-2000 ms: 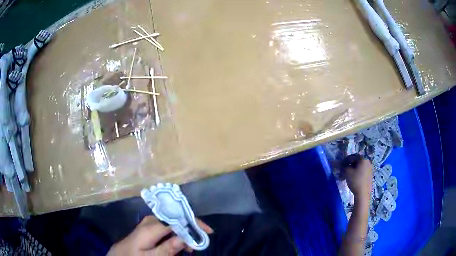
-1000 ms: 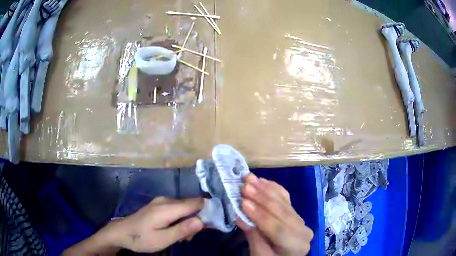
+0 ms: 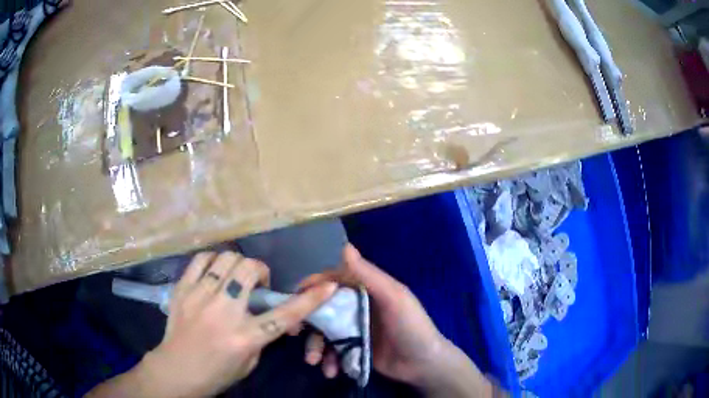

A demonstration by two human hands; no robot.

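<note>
A white skeleton leg (image 3: 333,320) lies sideways below the table's front edge, its squared end pointing left and its foot at the right. A grey sole cover (image 3: 364,334) sits against the underside of the foot, seen edge-on. My left hand (image 3: 221,319) is bare and wraps the shaft, with a finger stretched along it to the ankle. My right hand (image 3: 396,319) is bare and cups the foot and sole cover from the right, with fingertips showing below the foot. Whether the cover touches the rim all round cannot be seen.
A white glue cup (image 3: 152,89) stands on a brown pad (image 3: 175,128) with thin swabs (image 3: 225,92) and a yellow strip (image 3: 126,132). More skeleton legs lie at the table's left and right (image 3: 583,48). A blue bin (image 3: 602,288) of covers is below right.
The right hand came back from the bin with a sole cover. The cover went from tilted beside the foot to against its underside, and the leg was turned sideways. The camera view shifted.
</note>
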